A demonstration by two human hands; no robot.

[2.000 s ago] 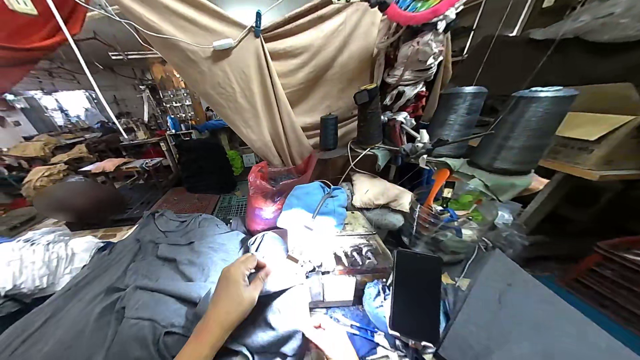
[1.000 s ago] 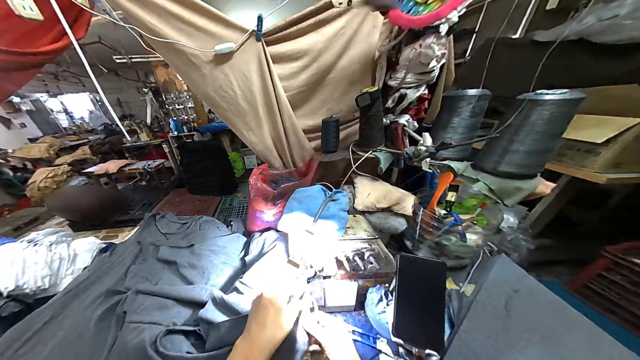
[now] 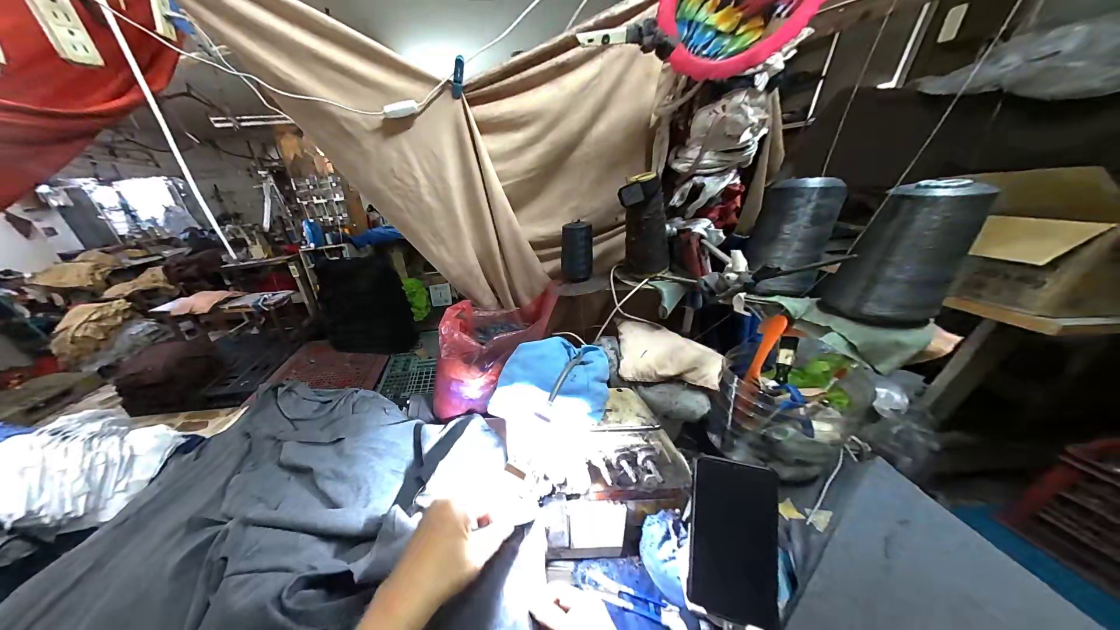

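Grey fabric, apparently a garment, spreads over the work surface at the lower left. My left hand lies on its brightly lit edge, fingers close to the working end of a sewing machine. Whether the fingers pinch the cloth is lost in the glare. My right hand shows only in part at the bottom edge, beside the cloth and overexposed. A blue cloth covers part of the machine behind the lamp's glare.
A phone stands upright right of the machine. Behind are a red plastic bag, a clear container of tools and large thread cones. White folded cloth lies at far left. A grey panel fills the lower right.
My left hand first moved down and right toward my right hand, then back up and left a little. The lit part of the grey cloth has shifted with it.
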